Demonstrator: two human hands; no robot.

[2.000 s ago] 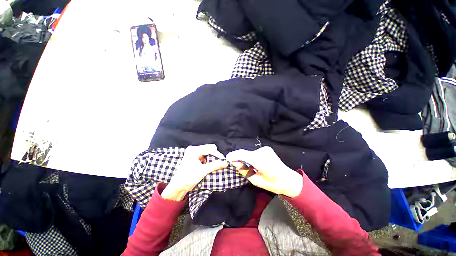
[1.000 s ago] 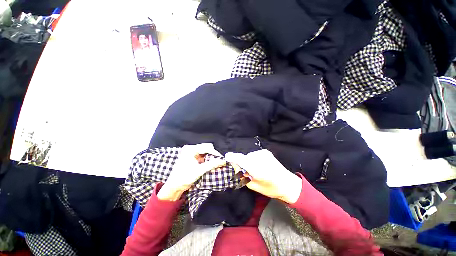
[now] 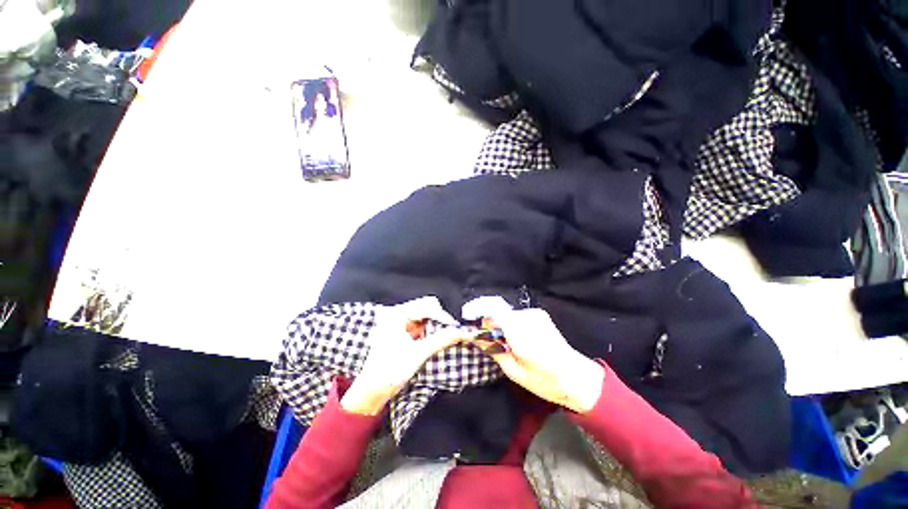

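A navy padded jacket (image 3: 468,229) lies spread on the near part of the table. Its black-and-white checked lining (image 3: 334,348) is turned out at the left. My left hand (image 3: 398,356) pinches the checked lining near the seam. My right hand (image 3: 543,358) meets it fingertip to fingertip at the same edge. A small orange-brown and dark object, perhaps thread snips (image 3: 490,340), shows between my right fingers; most of it is hidden. Pale loose threads show on the navy cloth.
A lit phone (image 3: 321,129) lies on the white table (image 3: 219,199). More navy jackets (image 3: 637,60) are heaped behind. Thread clippings (image 3: 98,298) lie at the left edge. Dark cylinders (image 3: 884,308) are at the far right. A blue crate (image 3: 818,437) is below the table.
The whole view has shifted, so the table and jacket appear lower and further right. My hands stay together at the lining edge, with the right fingers slightly repositioned. The phone picture has changed.
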